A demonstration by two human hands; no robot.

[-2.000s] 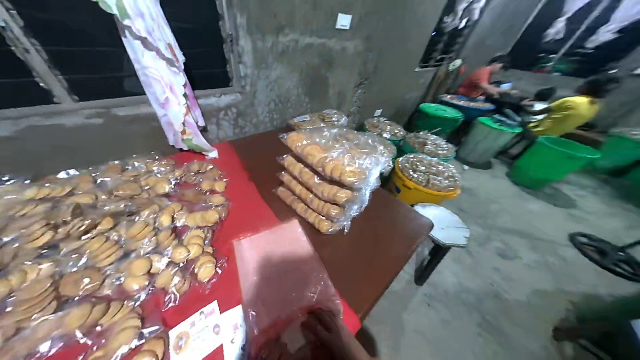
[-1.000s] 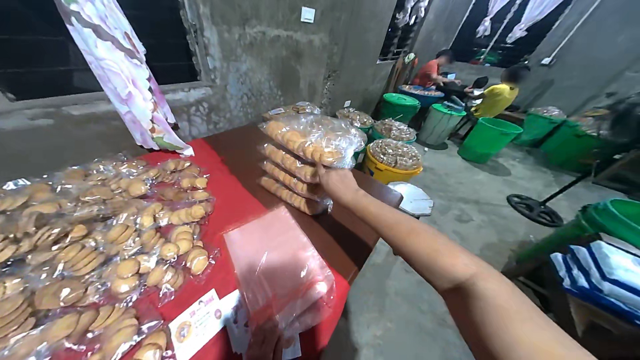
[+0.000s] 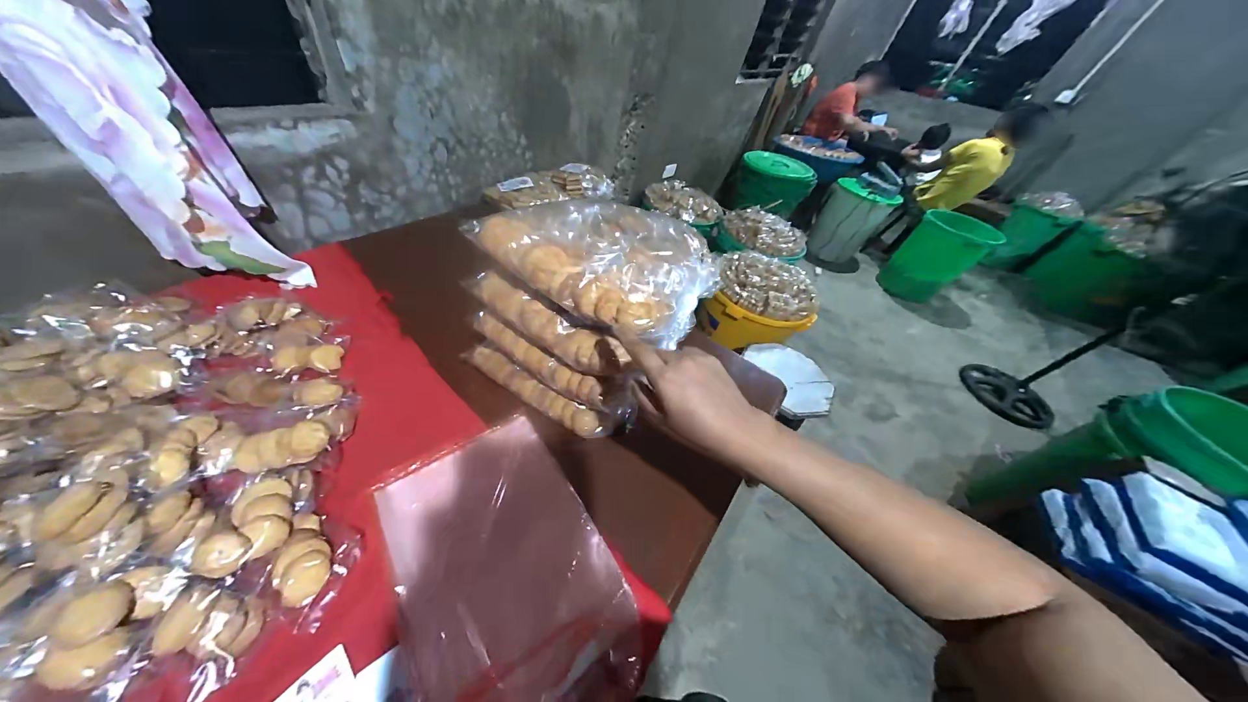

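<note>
My right hand [image 3: 687, 390] reaches across the table and touches the near right side of a stack of clear plastic packs of round cookies [image 3: 546, 322]; whether its fingers grip a pack is unclear. My left hand is out of sight. A pile of clear, flat plastic bags [image 3: 507, 565] lies on the red cloth [image 3: 390, 361] at the near edge, partly over printed cards [image 3: 327, 678]. Many small bags of cookies [image 3: 175, 448] cover the cloth at the left.
Beyond the brown tabletop [image 3: 409, 263] stand a yellow tub [image 3: 746, 327] of packed goods, a white-topped stool [image 3: 795, 375] and green bins [image 3: 936, 253]. Two people sit farther back. A black wheel [image 3: 1004, 395] and folded blue-and-white cloth [image 3: 1150, 546] are at the right. A floral curtain [image 3: 127, 136] hangs at the left.
Two seconds ago a hand was at the clear bags; my right arm has since stretched out to the cookie stack and remains there. The hand seen under the bags one second ago has left view.
</note>
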